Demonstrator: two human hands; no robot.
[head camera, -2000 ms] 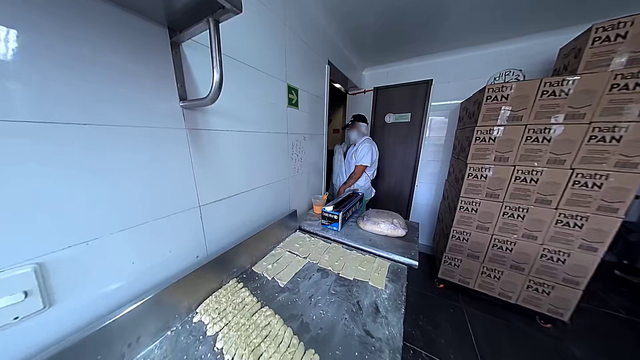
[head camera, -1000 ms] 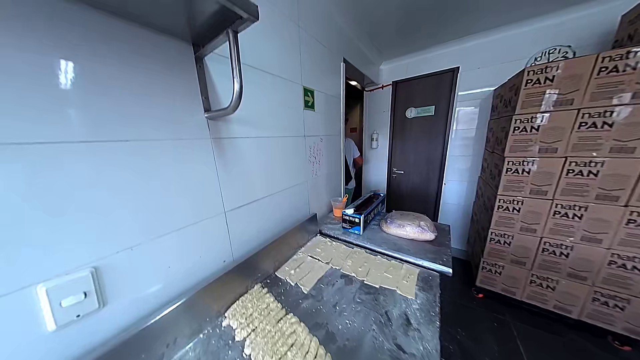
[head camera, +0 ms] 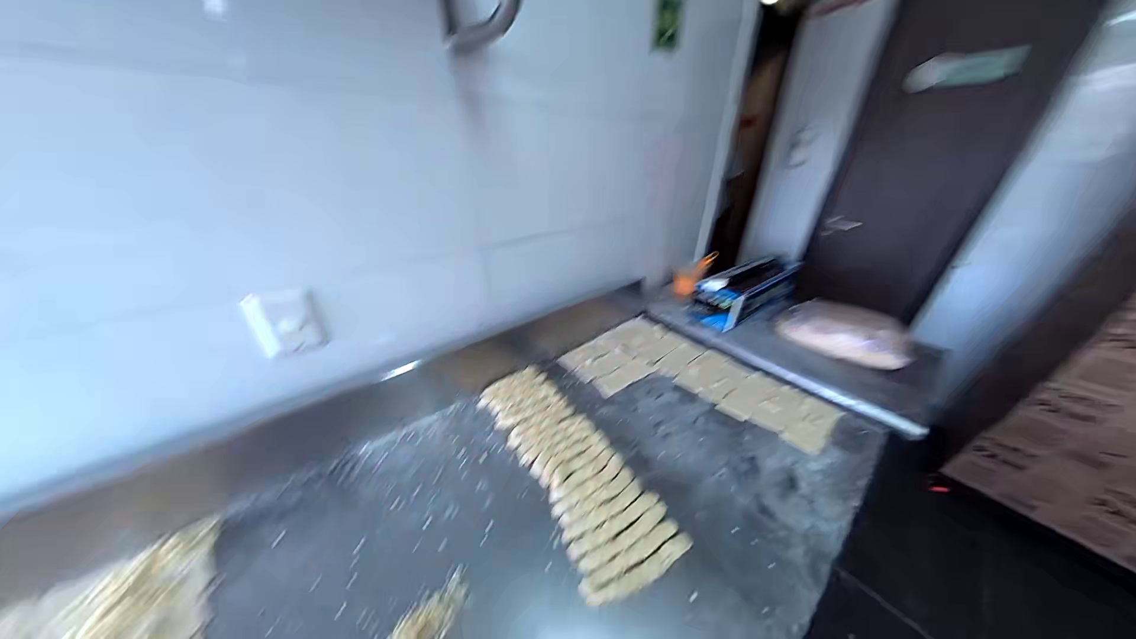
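Neither of my hands is in the head view. A long row of dough strips (head camera: 586, 479), set side by side, lies on the metal worktop (head camera: 728, 515). Behind it, flat rectangular dough pieces (head camera: 710, 377) form a band near the worktop's far end. At the lower left is a pale heap (head camera: 133, 595), blurred, with shredded-looking matter on it. A smaller clump (head camera: 433, 612) of similar look shows at the bottom edge. Loose crumbs are scattered between them.
A blue box (head camera: 741, 293), an orange container (head camera: 688, 280) and a wrapped pale bundle (head camera: 843, 335) stand on the surface beyond. A tiled wall with a switch plate (head camera: 286, 321) borders the left. Stacked cartons (head camera: 1065, 444) and a dark door (head camera: 950, 151) are at the right.
The view has swung down and left, bringing the pale heap and the clump into sight. The person at the doorway, seen in both earlier frames, is no longer visible.
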